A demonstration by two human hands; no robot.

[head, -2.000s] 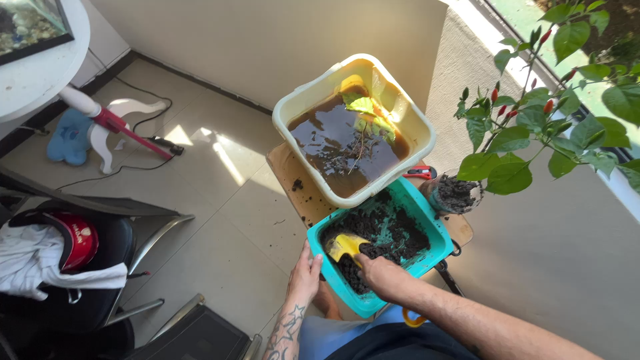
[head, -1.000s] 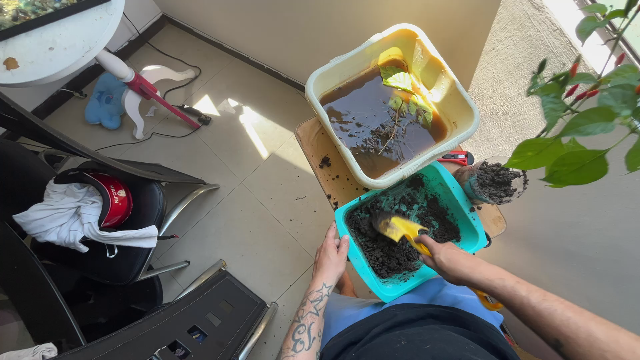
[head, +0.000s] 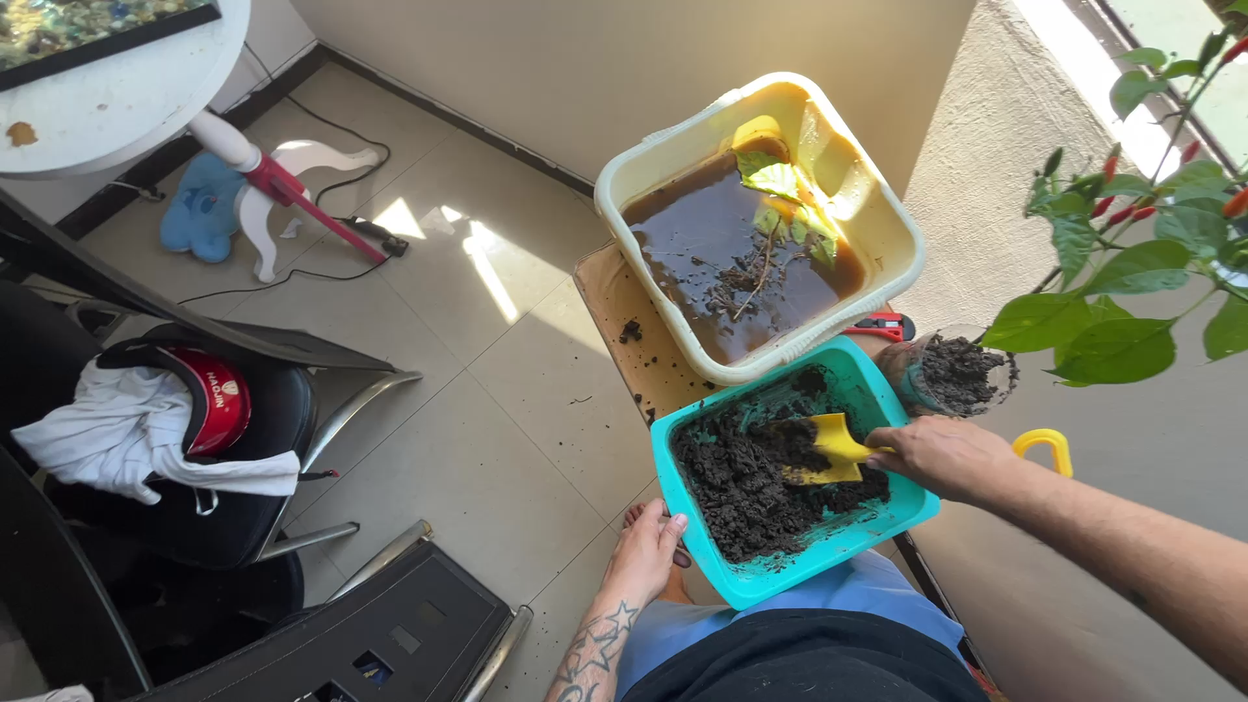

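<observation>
My right hand (head: 941,453) grips a yellow plastic hand trowel (head: 831,449), its blade down in dark wet soil (head: 746,487). That soil lies in a turquoise plastic basin (head: 673,468). At the basin's left wall is my left hand (head: 645,556), thumb near the rim; its fingers are partly hidden. Behind the basin stands a cream plastic tub (head: 624,219) of brown water, with yellow-green leaves (head: 770,177) and roots (head: 751,278) in it. A clear container of soil (head: 960,373) is just right of the basin.
A red utility knife (head: 882,326) lies beside the tub on a soil-specked wooden board (head: 624,322). A chilli plant (head: 1121,312) reaches in from the right. Chairs, one holding a white cloth (head: 127,419) and red visor (head: 208,400), stand left. A round white table (head: 117,117) is at upper left.
The trowel, held in my right hand throughout, has changed its angle and now lies flatter toward the soil's middle. My left hand stays at the basin's left side.
</observation>
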